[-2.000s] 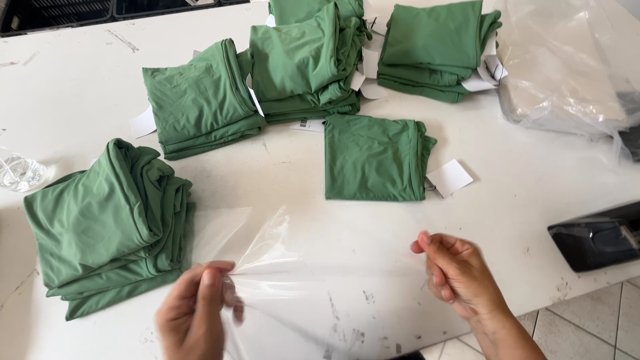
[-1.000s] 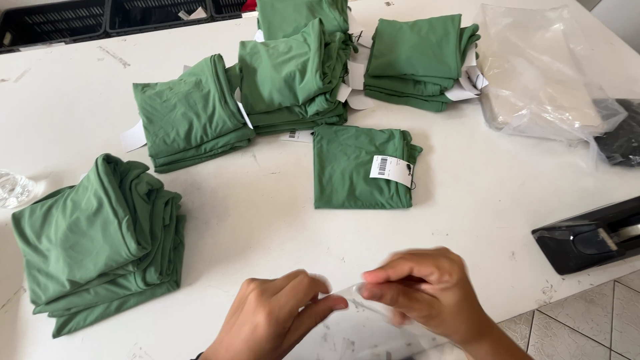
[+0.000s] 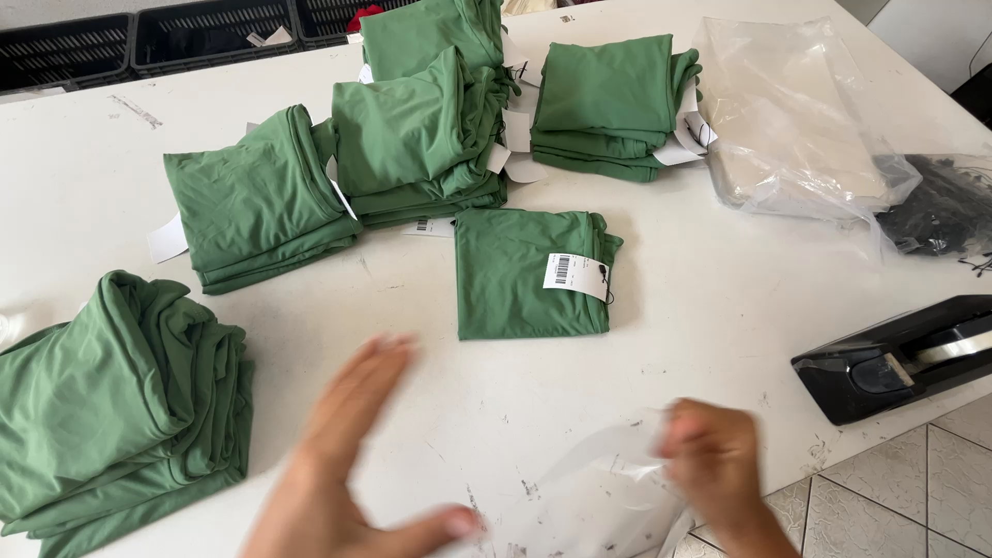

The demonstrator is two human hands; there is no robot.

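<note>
My right hand (image 3: 713, 457), closed and somewhat blurred, grips the top edge of a clear plastic bag (image 3: 612, 496) that hangs down to its left. My left hand (image 3: 349, 457) is spread, thumb apart from the fingers, and holds nothing. Beyond the hands a single folded green garment (image 3: 511, 287) lies flat, with a white barcoded tag (image 3: 576, 276) on its top. A taller pile of green garments (image 3: 116, 411) is at the left, near my left hand.
More folded green stacks (image 3: 256, 194), (image 3: 411, 132), (image 3: 604, 93) with white tags stand farther back. At right are a plastic bag with pale contents (image 3: 798, 124), a bag of black strings (image 3: 938, 201) and a black tape dispenser (image 3: 899, 364). Black crates (image 3: 209, 35) line the far edge.
My hands were together at the plastic a second ago; now they are apart, the left one off the bag. The garment's tag, beside it two seconds ago, now lies on top.
</note>
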